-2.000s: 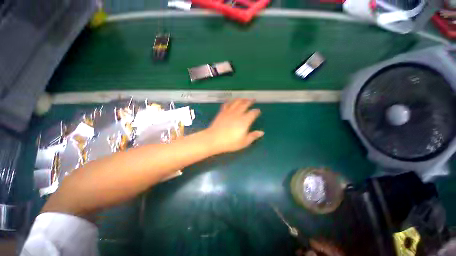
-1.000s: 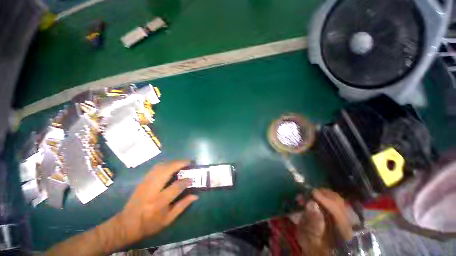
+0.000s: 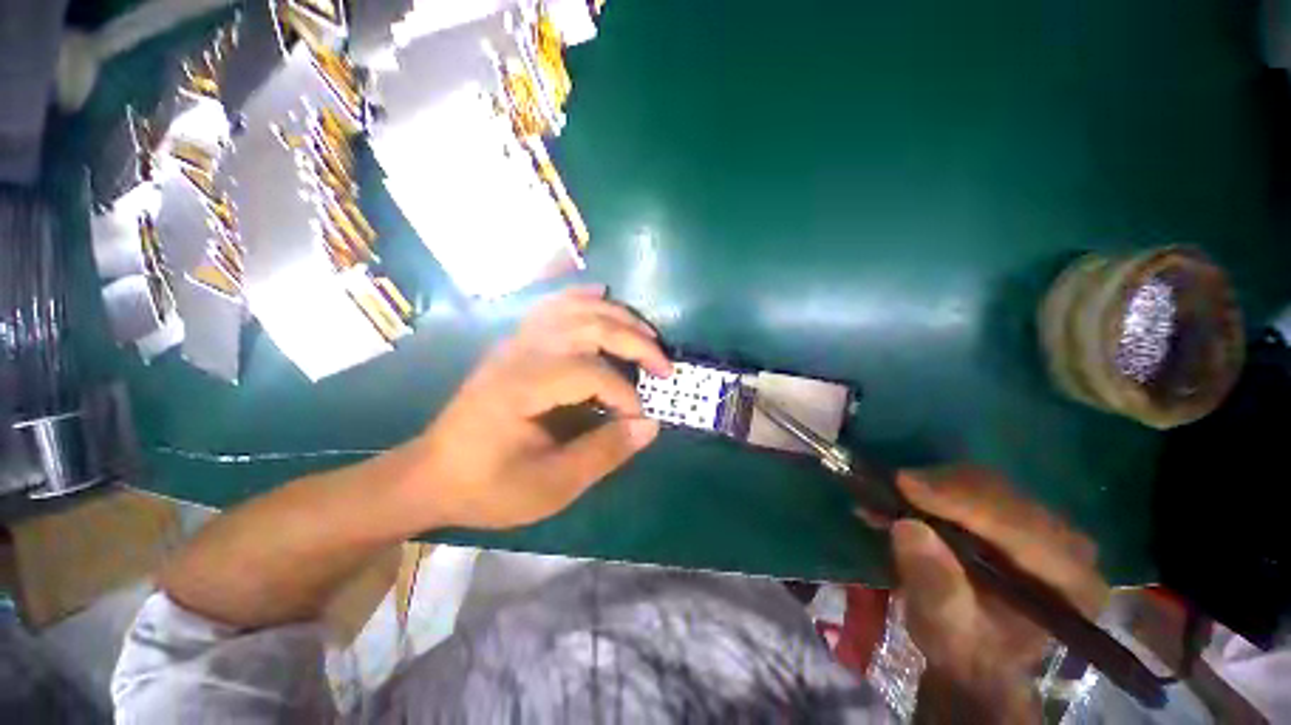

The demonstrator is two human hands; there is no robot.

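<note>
A phone board assembly point(image 3: 685, 395) lies flat on the green bench in front of me; its left half is white with dots, its right half plain grey. My left hand point(image 3: 545, 404) holds its left end between thumb and fingers. My right hand point(image 3: 991, 574) holds a dark soldering iron point(image 3: 942, 528) like a pen. The iron's tip is at the seam between the two halves; whether it touches is too small to tell. LCD modules point(image 3: 474, 191) with orange-yellow edges lie fanned in overlapping rows at upper left.
A tan tip cleaner tin point(image 3: 1065, 340) with silvery shavings stands at right, beside a black object point(image 3: 1229, 489). A shiny solder spool point(image 3: 60, 456) is at the left edge, solder wire point(image 3: 269, 455) trailing towards my left arm. A cardboard box point(image 3: 92, 545) is below left.
My left hand has gone from reaching across the bench to holding the board. My right hand has brought the iron from near the tin to the board's middle. The view has moved down and closer.
</note>
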